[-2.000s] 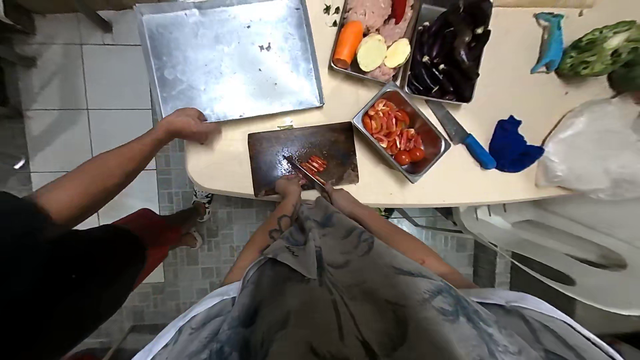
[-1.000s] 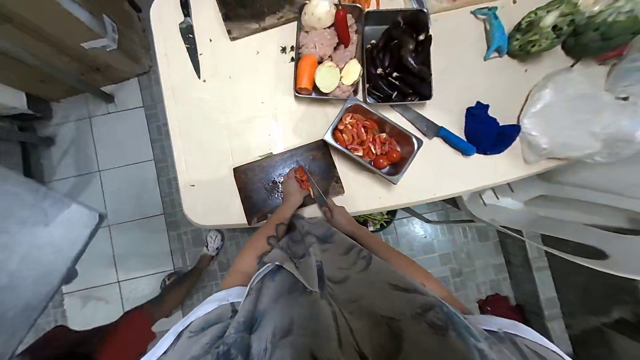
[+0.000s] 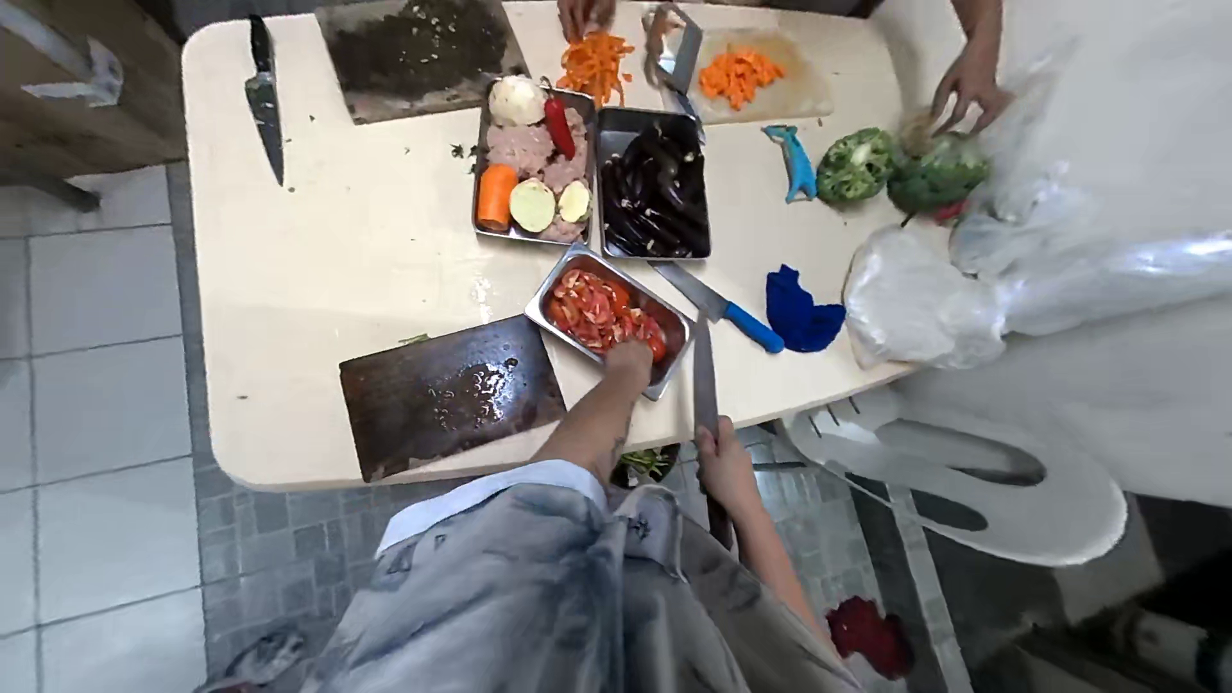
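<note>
My left hand reaches into a steel pan of cut tomatoes; its fingers are hidden among the pieces, so I cannot tell whether they grip any. In my right hand is a kitchen knife, its blade pointing away from me beside the pan. A wet, dark cutting board lies at the table's near edge, left of the pan. Behind the pan stand a tray of minced meat with a carrot, a red chili and other vegetables, and a tray of dark eggplants.
A blue-handled knife and a blue cloth lie right of the pan. Another knife lies far left. Other people's hands are near shredded carrot and green vegetables. A white plastic chair stands at right.
My left hand has moved from the cutting board into the tomato pan. The knife in my right hand has moved right, off the board. The cut tomato on the board is gone.
</note>
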